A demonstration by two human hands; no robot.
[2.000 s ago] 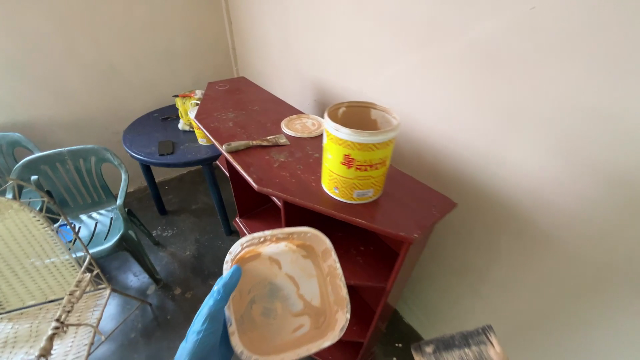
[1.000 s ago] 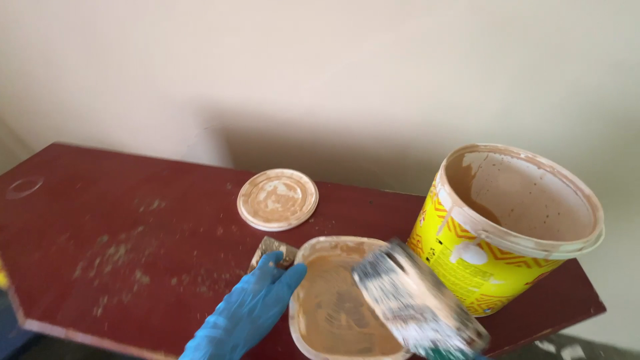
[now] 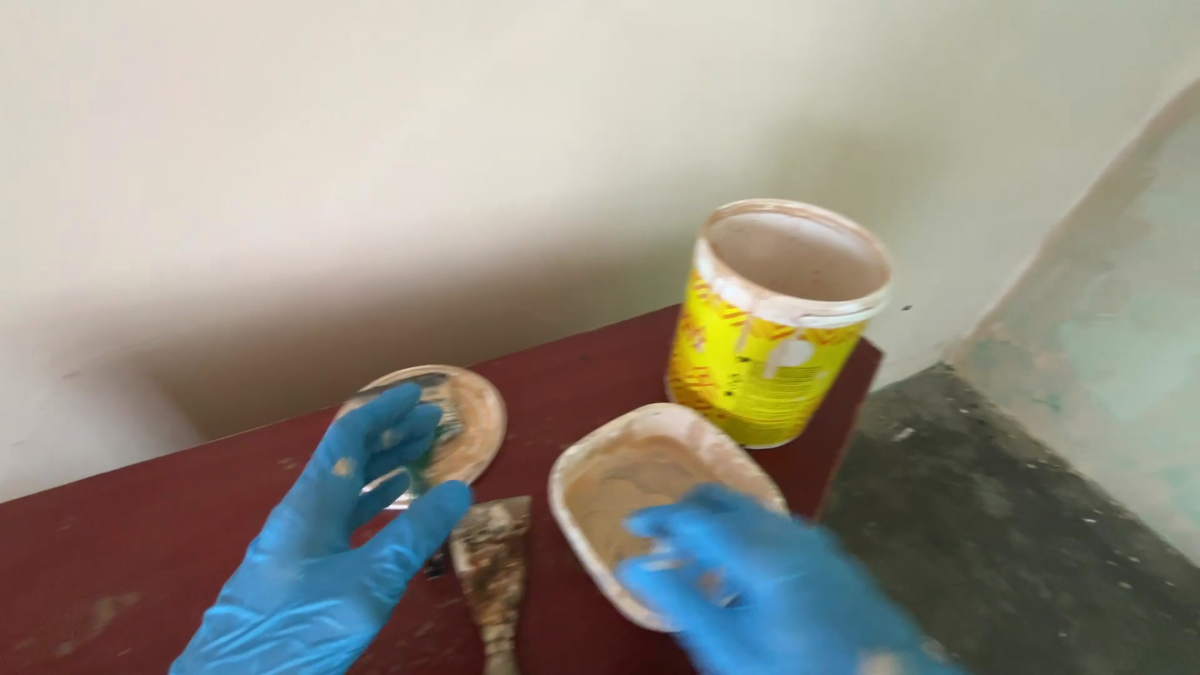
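A square-sided plastic tub [image 3: 623, 478] with light-brown paint inside stands on the red cabinet top. My right hand [image 3: 750, 572], blue-gloved and blurred, is over its lower right side with fingers curled; whether it grips anything cannot be told. My left hand [image 3: 352, 525], also blue-gloved, has its fingers apart, above the edge of a round paint-smeared lid [image 3: 478, 412]. A paintbrush appears to lie on this lid, partly hidden by the left fingers. Between the hands lies a paint-crusted scraper [image 3: 494, 562], its handle toward me.
A yellow paint bucket [image 3: 750, 384], uncovered and with drips on its rim, stands behind the tub near the right end of the red cabinet top [image 3: 591, 375]. A pale wall [image 3: 375, 169] rises behind it. At the right are the dark floor [image 3: 956, 525] and a patchy wall.
The tub, held over the cabinet's front two seconds ago, now stands on the top. The brush, above the tub one second ago, appears to be on the lid. The view has shifted.
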